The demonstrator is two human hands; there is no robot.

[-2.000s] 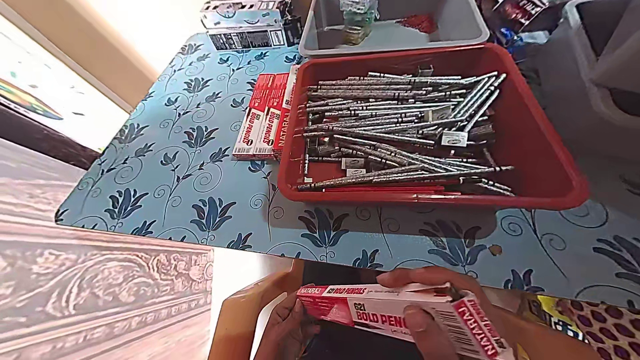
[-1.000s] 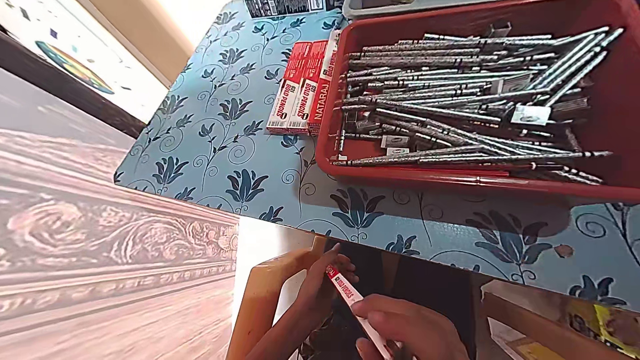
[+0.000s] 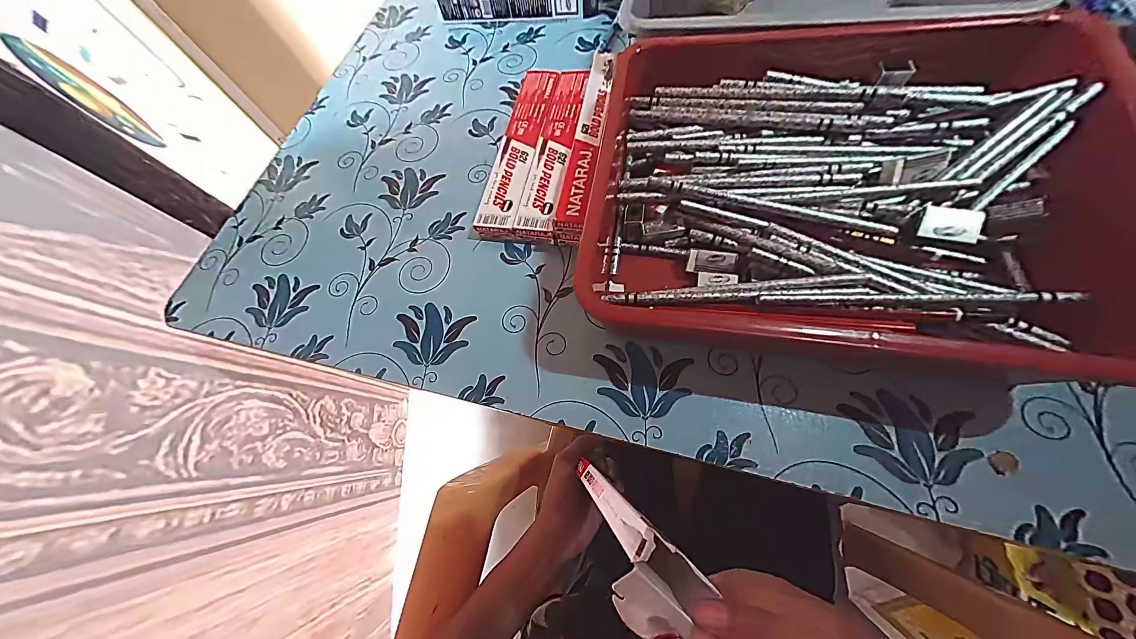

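Below the table's front edge, a Nataraj pencil box [image 3: 621,524] of red and white card is held between both hands, its near end flap hanging loose. My left hand [image 3: 577,488] grips the far end, its fingers partly in shadow. My right hand [image 3: 754,603] has its thumb and fingers at the near, flapped end. Whether pencils are inside the box cannot be seen. On the table, a red plastic tray [image 3: 763,333] holds many silvery patterned pencils [image 3: 799,177] with small erasers or sharpeners among them. Several similar pencil boxes [image 3: 537,169] lie against the tray's left side.
The table [image 3: 426,284] has a blue floral cover. A grey tray [image 3: 763,19] stands behind the red one, and a dark printed box [image 3: 510,9] lies at the back. A chair's arm [image 3: 470,506] is beside my left forearm. Yellow printed packaging [image 3: 1047,577] shows at lower right.
The held pencil box has gone from lying broadside between the hands to pointing lengthwise away from me. Its near flap now shows loose. The view has moved closer to the table.
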